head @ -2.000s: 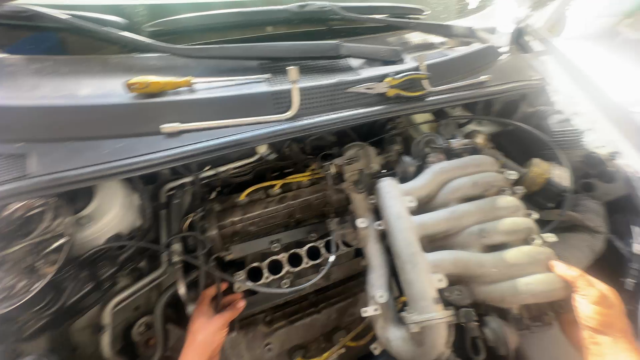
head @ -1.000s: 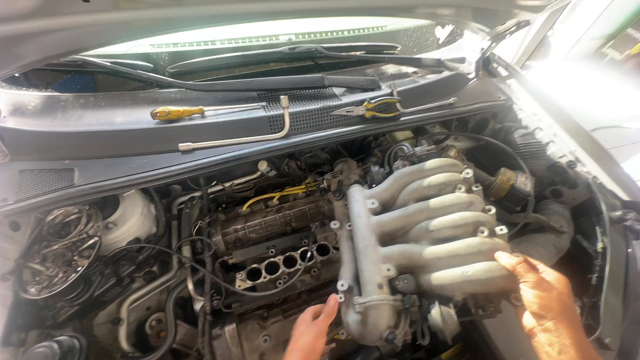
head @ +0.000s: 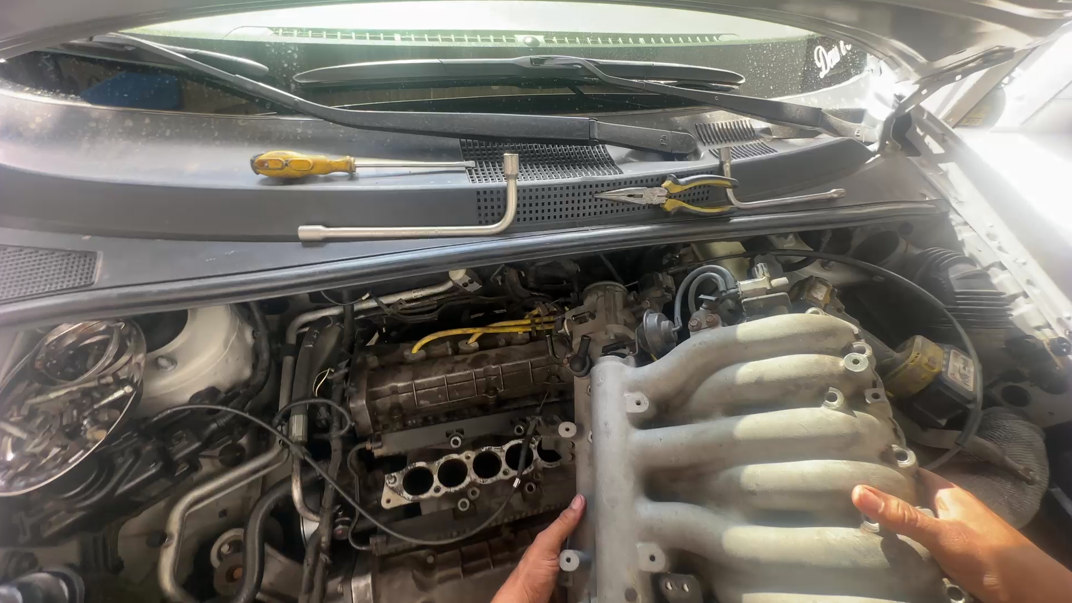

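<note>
A grey cast-metal intake manifold (head: 754, 444) with several curved runners lies over the right part of the engine. My right hand (head: 963, 528) grips its right side, the thumb on top of a runner and the other fingers hidden beneath. At the manifold's left edge is my left hand (head: 544, 557), its thumb along the plenum; its other fingers are out of sight, so its hold cannot be told. To the left, the lower intake flange (head: 469, 471) shows a row of round open ports. A thin black cable (head: 335, 494) loops in front of it.
On the cowl lie a yellow-handled screwdriver (head: 306, 165), an L-shaped socket wrench (head: 410, 230), long-nose pliers (head: 670, 194) and a second bent wrench (head: 787, 201). A shiny metal dish (head: 63, 402) of bolts sits at left. Yellow ignition leads (head: 469, 332) cross the rear valve cover.
My left hand, over the engine to the left of the manifold two seconds ago, is now at the manifold's left edge. My right hand stays on its right side. The manifold now appears closer.
</note>
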